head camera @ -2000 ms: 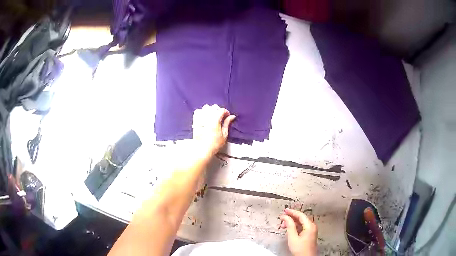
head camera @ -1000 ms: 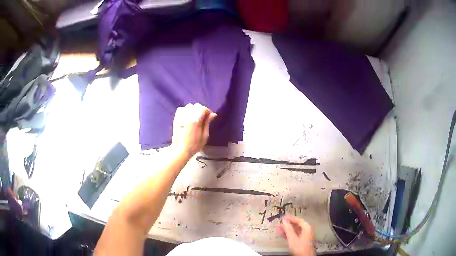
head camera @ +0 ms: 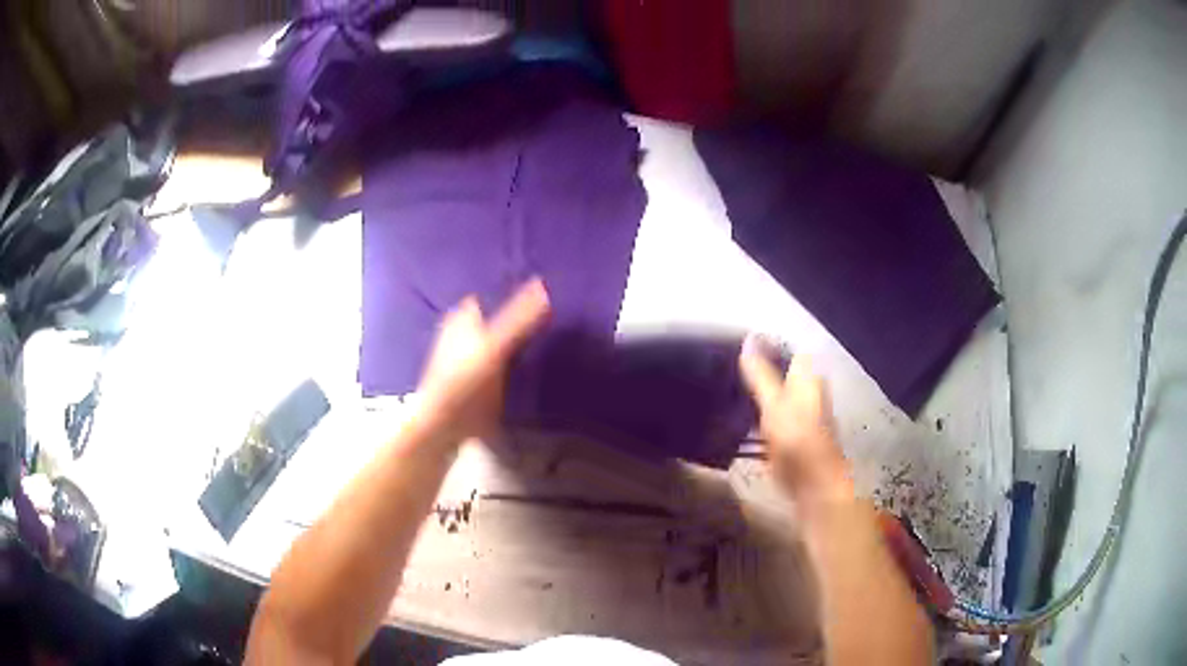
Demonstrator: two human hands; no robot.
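A dark purple garment panel [head camera: 638,390], blurred by motion, is stretched between my hands above the pale table. My left hand [head camera: 488,345] is at its left end, thumb and fingers near the cloth; the blur hides its exact grip. My right hand [head camera: 788,403] holds the right end. A pile of purple panels [head camera: 469,247] lies flat behind my left hand. The steam iron's reddish-brown handle [head camera: 915,562] shows at the right, mostly hidden by my right forearm.
A separate purple panel [head camera: 853,260] lies slanted at the back right. A tied dark bundle [head camera: 264,458] lies at left. Dark stains and a thin dark strip [head camera: 573,502] mark the table front. A hose [head camera: 1130,481] curves at right. Red cloth [head camera: 670,59] hangs at the back.
A purple panel has come off the pile towards me and to the right. My right hand has moved up from the table front and taken its right end.
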